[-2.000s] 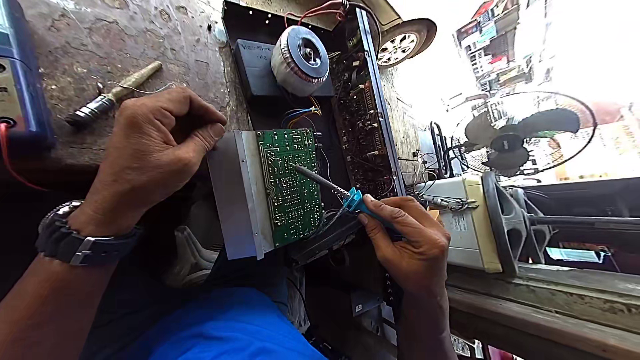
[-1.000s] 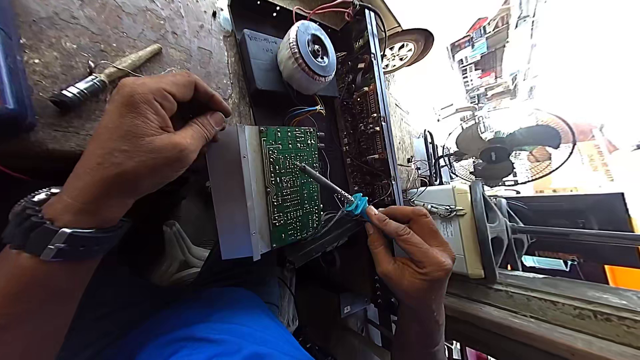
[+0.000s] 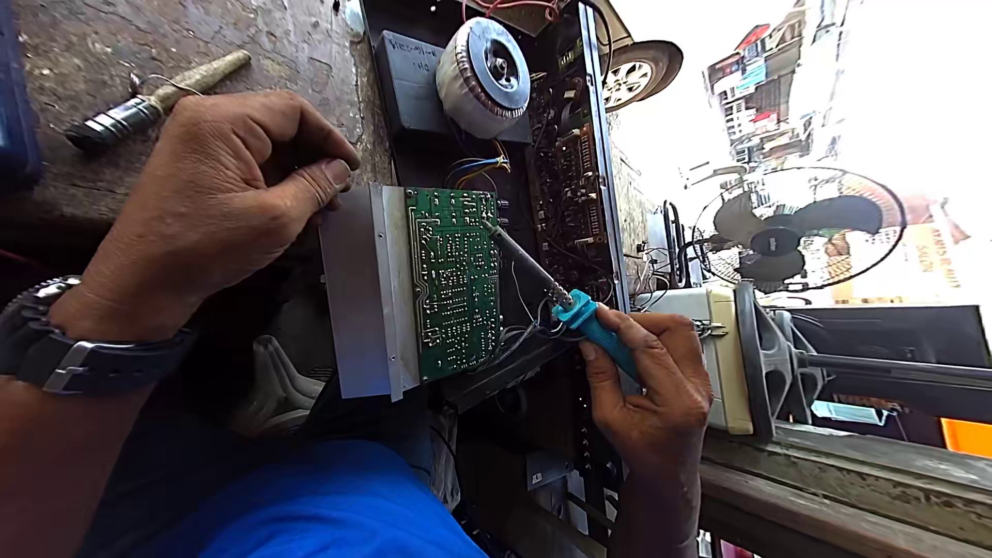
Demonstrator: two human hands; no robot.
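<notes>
My right hand (image 3: 655, 387) is closed around the blue handle of a soldering iron (image 3: 535, 271). The iron's tip is at the upper right part of a green circuit board (image 3: 457, 287), whose solder side faces me. An aluminium heatsink plate (image 3: 360, 302) runs along the board's left edge. My left hand (image 3: 225, 186), thumb and forefinger pinched together, is at the plate's top corner; whether it grips the plate or something thin is hidden. Behind the board lies an open amplifier chassis (image 3: 612, 155) with a toroidal transformer (image 3: 484, 77) on it.
A stick-handled tool with a black end (image 3: 155, 101) lies on the worn bench (image 3: 294, 39) at upper left. A dark blue device (image 3: 15, 101) stands at the left edge. Loose wires (image 3: 519, 341) run beside the board. A fan (image 3: 775, 240) stands at right, beyond a cream-coloured box (image 3: 728, 364).
The soldering iron's tip has moved from the board's upper middle to its upper right edge, with my right hand still holding the handle. My left hand remains by the plate's top corner.
</notes>
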